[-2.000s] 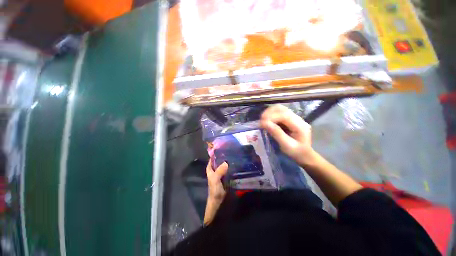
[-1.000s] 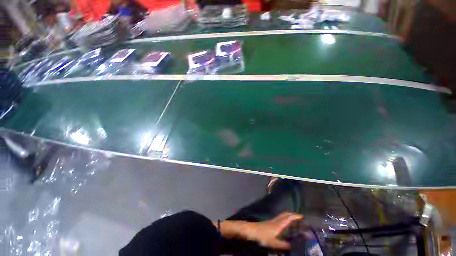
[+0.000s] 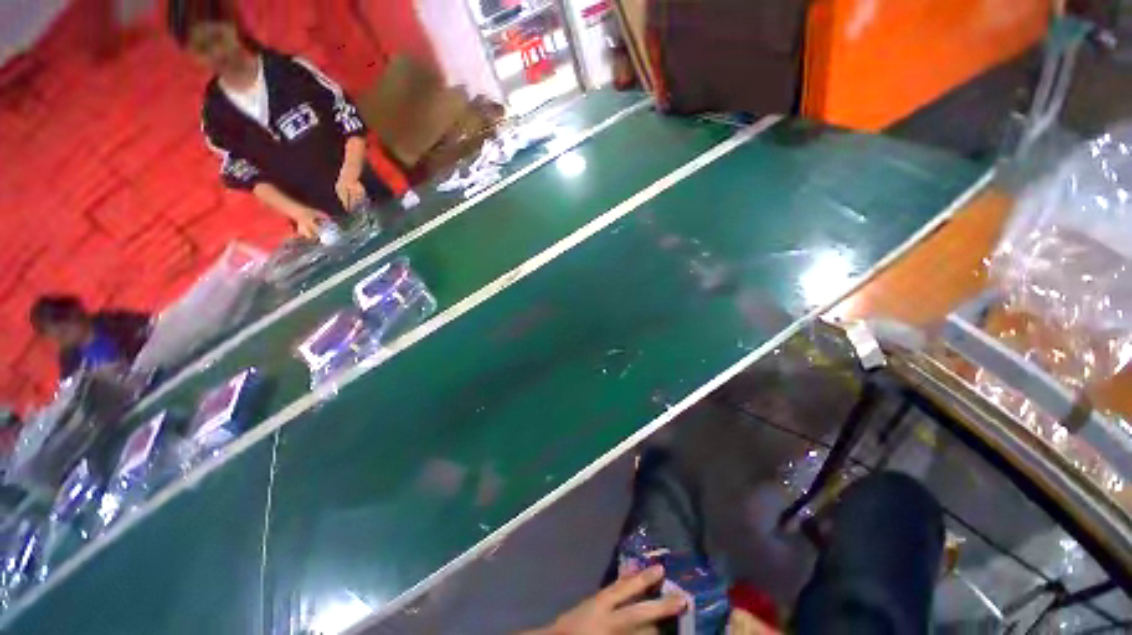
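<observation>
My left hand (image 3: 627, 608) is at the bottom edge, cut off below the wrist, with its fingers on a dark blue printed pack (image 3: 705, 595) over my lap. The pack is partly covered by the fingers and cut off by the frame edge. A small skin-toned patch beside it may be part of my right hand; it is too cut off to tell.
The green conveyor belt (image 3: 559, 360) crosses diagonally, with film-wrapped packs (image 3: 226, 407) in its far lane. A person (image 3: 292, 130) handles clear film across it. The bench (image 3: 931, 267) at right bears crinkled clear film (image 3: 1074, 236). An orange housing (image 3: 919, 56) stands behind.
My view has swung from the bench to the belt, then tilted and turned rightward along it. The person opposite and the bench film now show. My left hand remains at the pack near the bottom edge.
</observation>
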